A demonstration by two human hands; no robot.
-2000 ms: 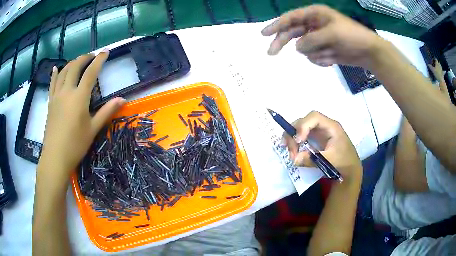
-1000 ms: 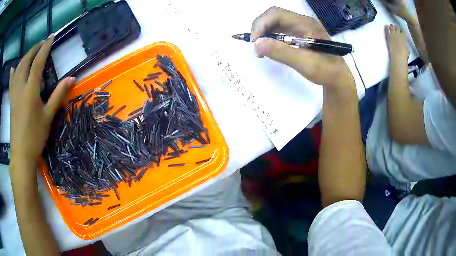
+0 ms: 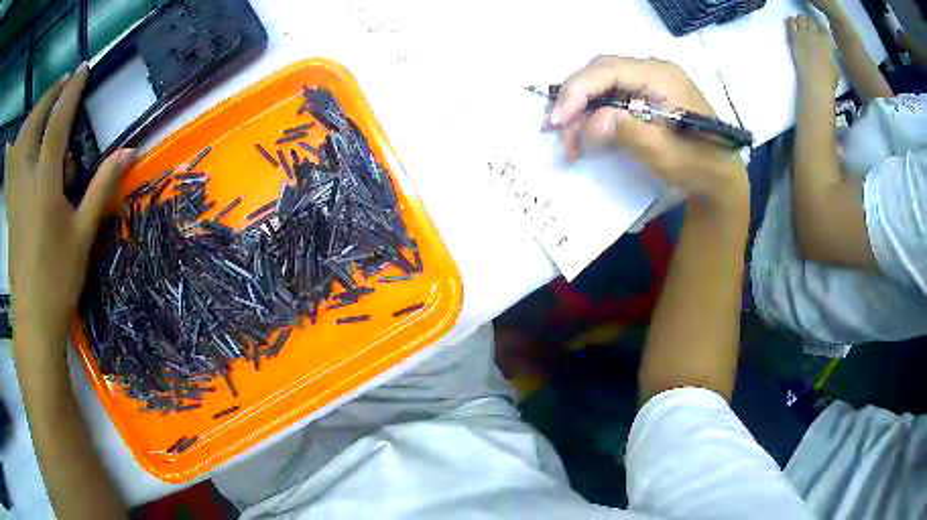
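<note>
My right hand (image 3: 635,117) holds a black pen (image 3: 701,124) with silvery parts above a white paper sheet (image 3: 595,218) with rows of handwriting. The pen's tip points left. My left hand (image 3: 51,183) rests at the left, fingers spread over the edge of a black middle frame (image 3: 198,51) with a window opening. Whether its fingers grip the frame cannot be told. An orange tray (image 3: 442,305) with a loose heap of thin black strips (image 3: 219,279) lies between my hands, its upper left corner close to my left thumb.
A green conveyor belt (image 3: 49,56) runs along the top left. A dark ribbed stack (image 3: 701,10) lies at the top right. At the right edge, another person's hand (image 3: 813,49) and pale sleeve (image 3: 900,218) show. Dark floor lies below the white bench edge.
The view has shifted right. My right hand swung the pen from pointing up-left to lying nearly level over the sheet. The other person's hand that reached over the bench top is gone from there.
</note>
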